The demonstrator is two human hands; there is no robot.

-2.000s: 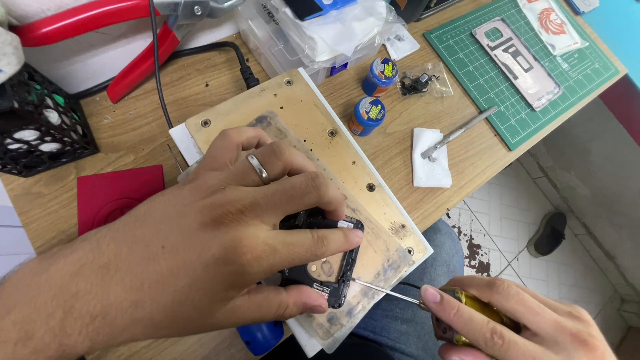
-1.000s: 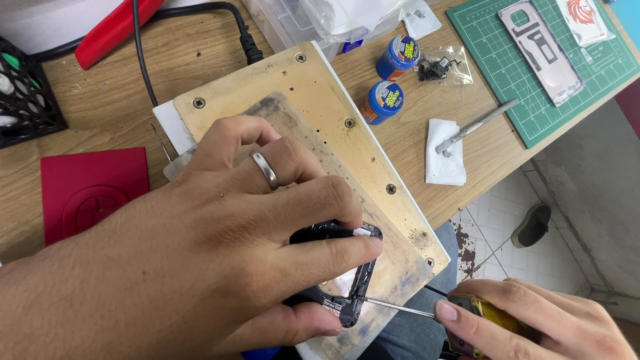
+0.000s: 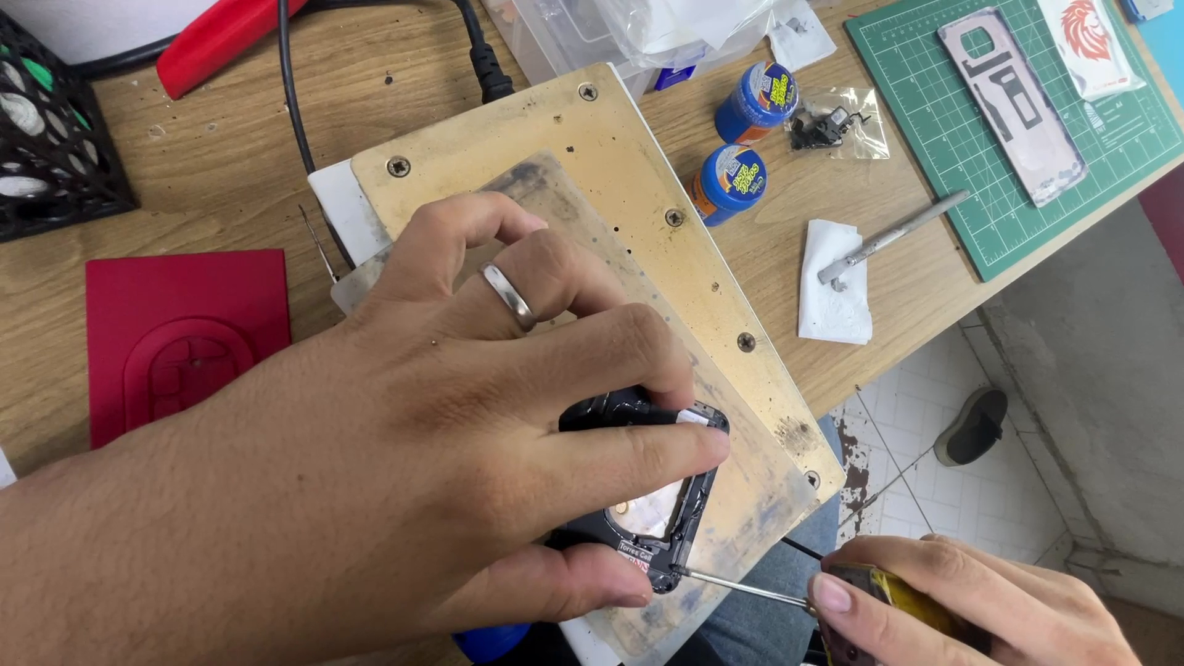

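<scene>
My left hand (image 3: 499, 407), with a silver ring on one finger, spreads over a black phone frame (image 3: 689, 527) and holds it down on a worn translucent sheet (image 3: 740, 518). Its fingers cover much of the frame. That sheet lies on a tan metal plate (image 3: 647, 185) with screws along its edges. In my right hand (image 3: 971, 601) is a screwdriver with a yellow and dark handle (image 3: 888, 601). The thin metal shaft points left, and its tip touches or nearly touches the lower right edge of the frame, beside a small label bearing writing.
Two blue jars (image 3: 735, 176) stand beyond the plate, near a small bag of black parts (image 3: 828, 128). A metal tool (image 3: 893, 236) lies across a folded white tissue (image 3: 819, 319). Farther right, a phone back cover (image 3: 1013, 106) lies on a green cutting mat (image 3: 980, 250). A red pad (image 3: 185, 287) lies left.
The view has moved closer to the plate. Both hands keep nearly the same hold, and the screwdriver stays at the frame's edge.
</scene>
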